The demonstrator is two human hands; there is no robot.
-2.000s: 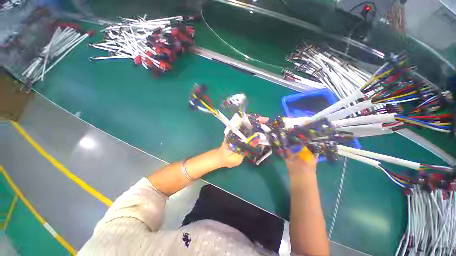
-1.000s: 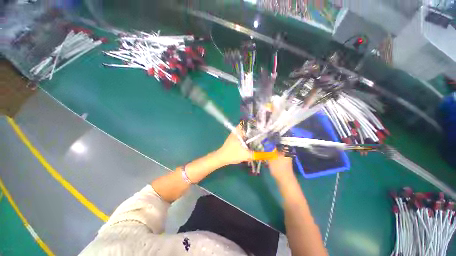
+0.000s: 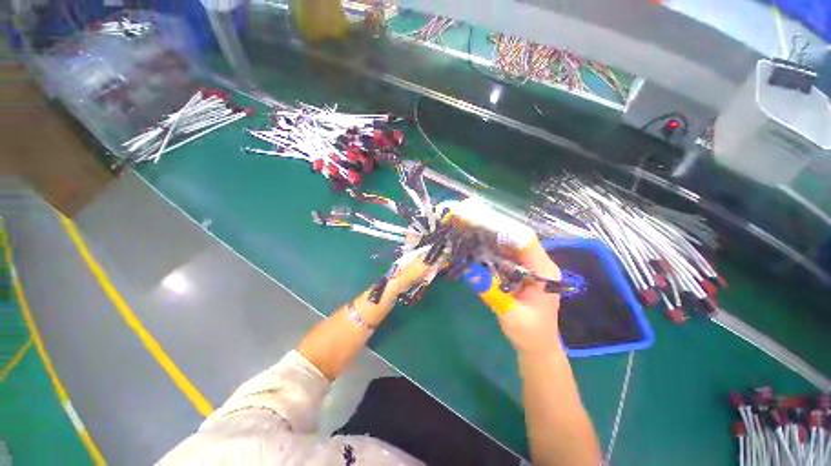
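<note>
A bundle of wire harnesses [image 3: 401,221] with white sleeving, coloured leads and dark connectors is held above the green bench in front of me. My left hand [image 3: 412,269] is closed around the bundle from the left, its fingers partly hidden by connectors. My right hand [image 3: 528,296], with blue and yellow-orange finger coverings, grips the bundle's dark connector ends from the right. The blue parts bin [image 3: 649,337], with dark contents, lies just right of my right hand and is partly covered by it.
Harness piles with red ends lie at upper left [image 3: 187,125], upper centre [image 3: 319,136], right behind the bin [image 3: 629,232] and lower right [image 3: 782,428]. A metal rail [image 3: 756,344] edges the green bench. A white container [image 3: 774,127] stands at upper right.
The bundle's long sleeves no longer fan out to the right; some ends now point left. My right hand has turned and moved up beside the bin. The view has shifted.
</note>
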